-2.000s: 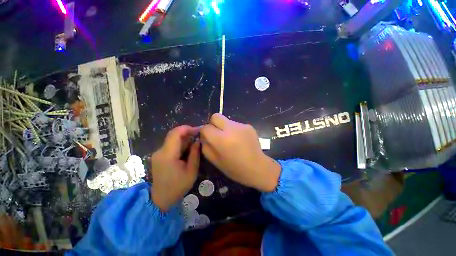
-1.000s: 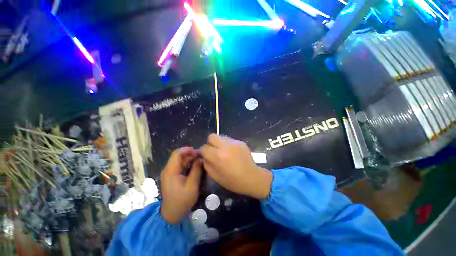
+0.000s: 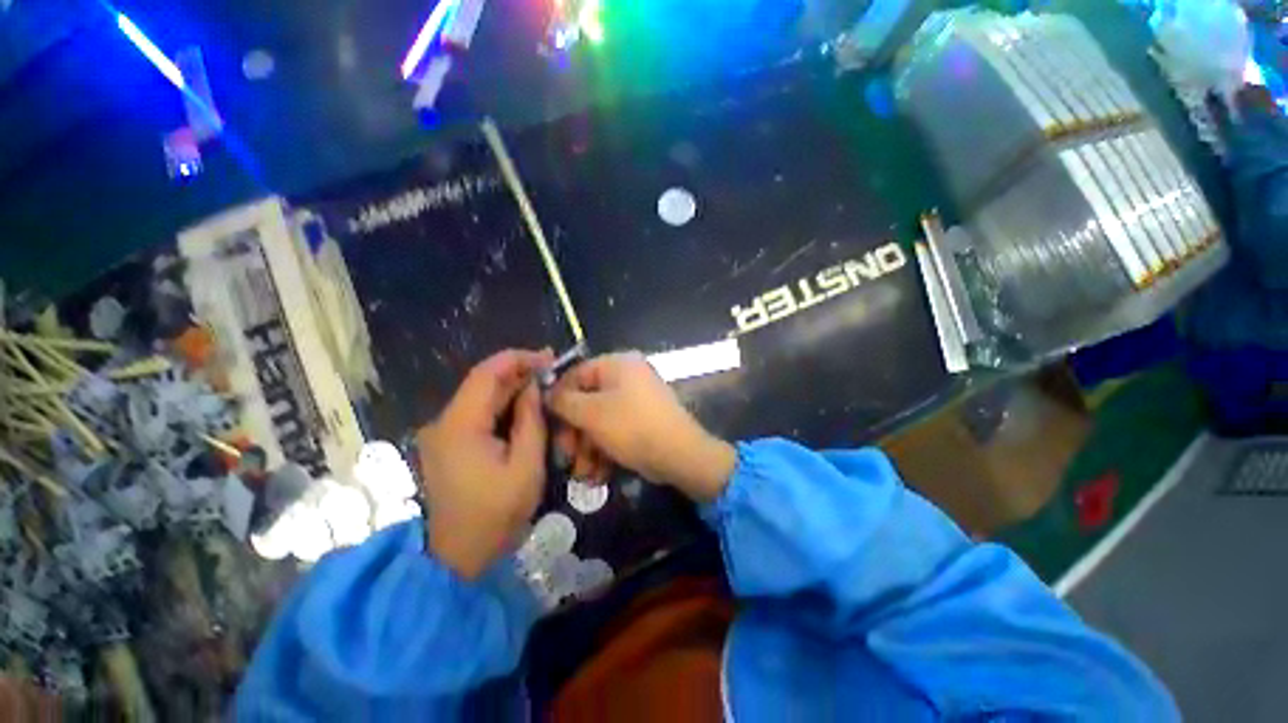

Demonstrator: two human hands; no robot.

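A thin cream LED strip [image 3: 533, 233] points up and slightly left from my fingertips over the black board. A small grey piece, perhaps its control board [image 3: 561, 363], shows between my fingertips, mostly hidden. My left hand [image 3: 487, 459] pinches at this piece from the left. My right hand [image 3: 636, 424] holds at the strip's lower end, fingers bent. A silver-white battery cell [image 3: 695, 362] sticks out to the right beyond my right hand; its near end is hidden.
Strips with grey boards [image 3: 106, 466] are piled at left, beside a lettered cardboard piece [image 3: 276, 346]. White discs [image 3: 339, 502] lie near my left wrist. Loose cells [image 3: 944, 297] and a clear tray of cells [image 3: 1074, 170] stand right. Lit units [image 3: 170, 64] glow along the top.
The strip's far end has swung left, and more of the white cell shows beside my right hand. A small grey piece now shows between my fingertips. The camera view has shifted.
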